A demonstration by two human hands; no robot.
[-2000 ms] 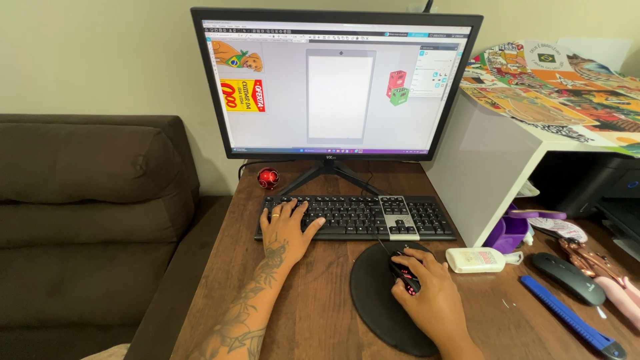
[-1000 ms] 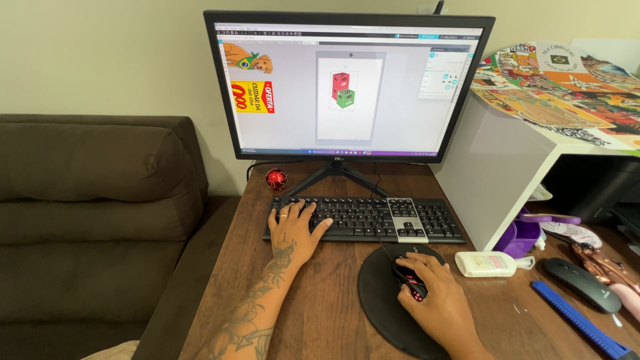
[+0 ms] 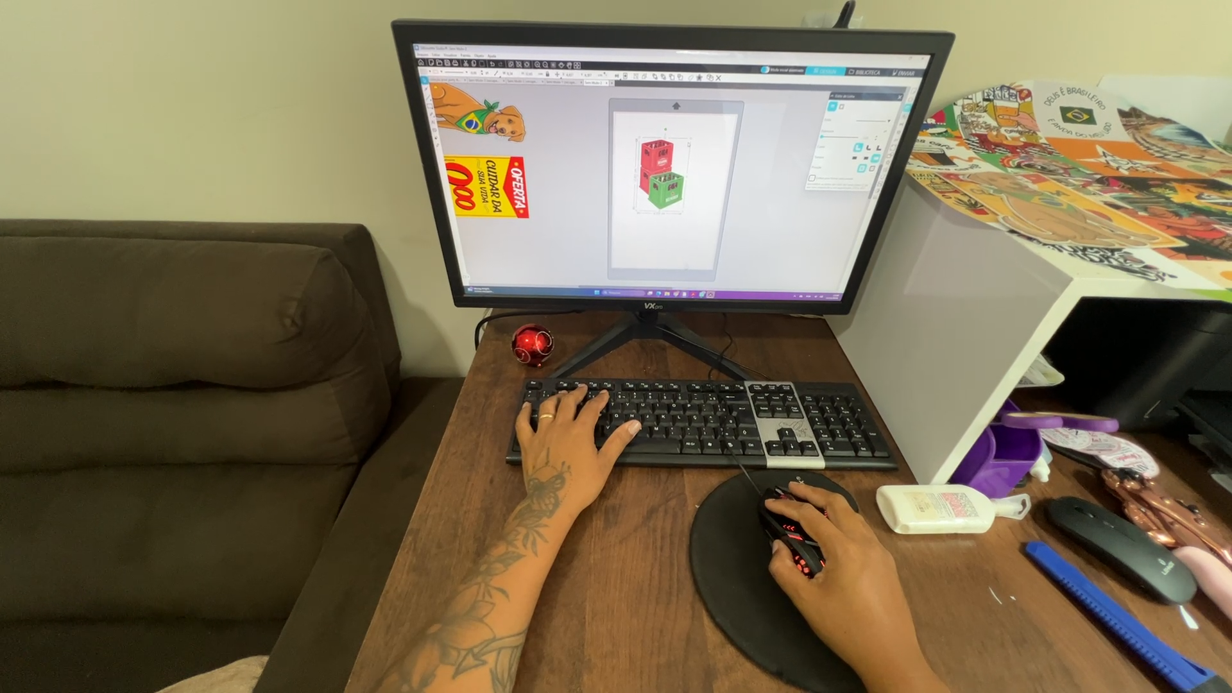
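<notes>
My left hand rests with spread fingers on the left part of a black keyboard, a ring on one finger. My right hand is closed around a black wired computer mouse with red lights, on a round black mouse pad. Behind the keyboard stands a monitor on a black stand. Its screen shows a design program with a pale upright page; red and green crates lie on the page inside a selection frame. A dog picture and a yellow and red sign show at the screen's left.
A red bauble lies by the monitor stand. Right of the mouse pad are a white bottle, a second mouse, a blue utility knife and a purple container. Printed sheets cover a white shelf. A brown sofa stands left.
On the screen, the red and green crates were right of the page two seconds ago and are now on it. Both hands remain on the keyboard and mouse.
</notes>
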